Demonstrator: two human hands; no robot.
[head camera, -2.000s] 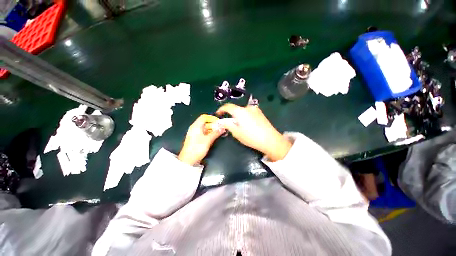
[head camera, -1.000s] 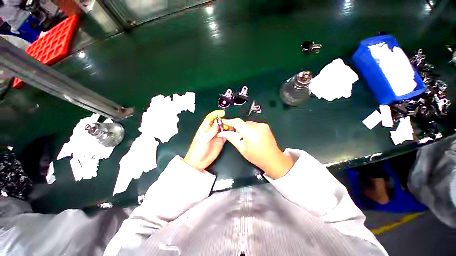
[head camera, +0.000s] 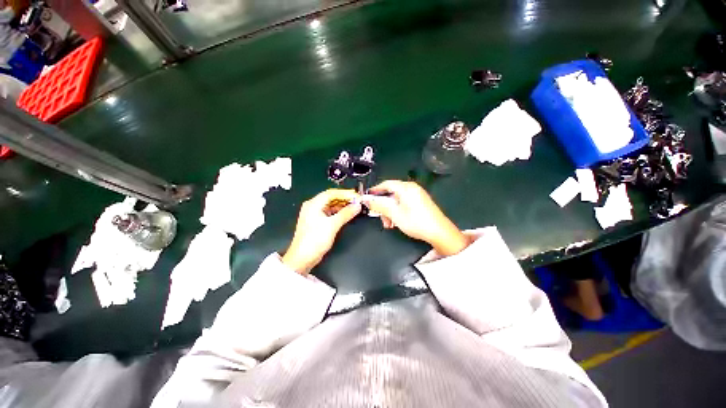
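Observation:
My left hand (head camera: 320, 225) and my right hand (head camera: 413, 213) meet over the green bench in front of me. Between their fingertips they hold a small shiny module (head camera: 363, 203), mostly hidden by the fingers, with a bit of white wipe (head camera: 356, 199) at the left fingertips. Yellow finger covers show on my left hand. Two dark modules with silver tabs (head camera: 340, 166) lie side by side just beyond my hands.
A clear bottle (head camera: 446, 150) stands right of centre beside white wipes (head camera: 504, 134). A blue bin (head camera: 549, 103) and heaped modules (head camera: 673, 163) are at right. Loose wipes (head camera: 236, 199), another bottle (head camera: 153, 229), a metal post (head camera: 87, 163) and a red tray (head camera: 65, 83) are at left.
The hands have turned the small module between the fingers and the fingertips have closed around it. The view has shifted slightly. The single module right of the pair no longer shows apart from the hands.

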